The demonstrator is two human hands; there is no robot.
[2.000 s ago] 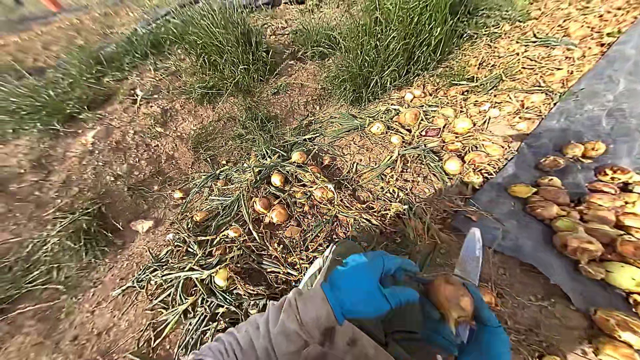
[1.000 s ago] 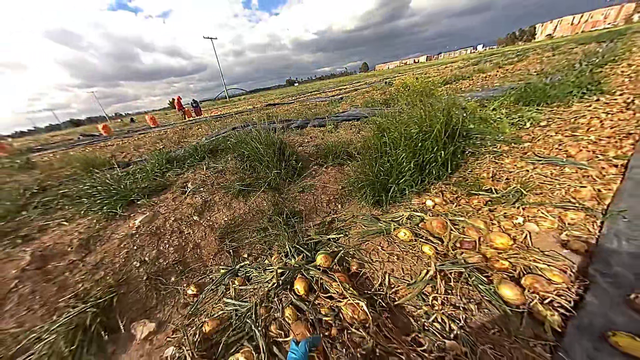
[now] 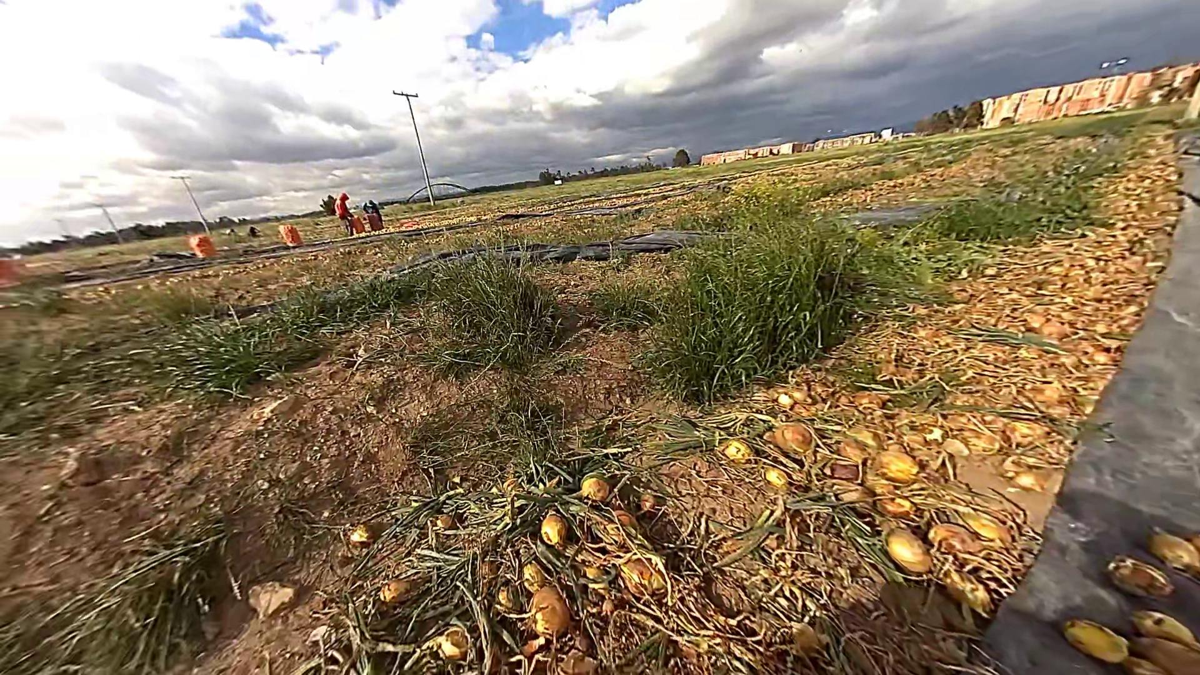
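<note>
Neither my left hand nor my right hand shows in the head view at this moment. Low in the middle, yellow-brown onions (image 3: pixel 549 611) lie among their green and dried tops (image 3: pixel 469 572) on the soil. More onions (image 3: pixel 907 551) rest on dry stalks to the right of them. At the lower right corner, several onions (image 3: pixel 1095 641) sit on a dark plastic sheet (image 3: pixel 1116 469). The knife seen earlier is out of view.
Tall grass clumps (image 3: pixel 750 309) grow behind the onions. A stone (image 3: pixel 271 598) lies on bare soil at the left. Far off stand people (image 3: pixel 344 214) near orange-red sacks (image 3: pixel 291 234), and a utility pole (image 3: pixel 419 145) rises beyond.
The view has tilted up to the horizon. Two seconds ago my blue-gloved hands held an onion and a knife; one second ago a bit of blue glove showed at the bottom edge. Now both are out of view.
</note>
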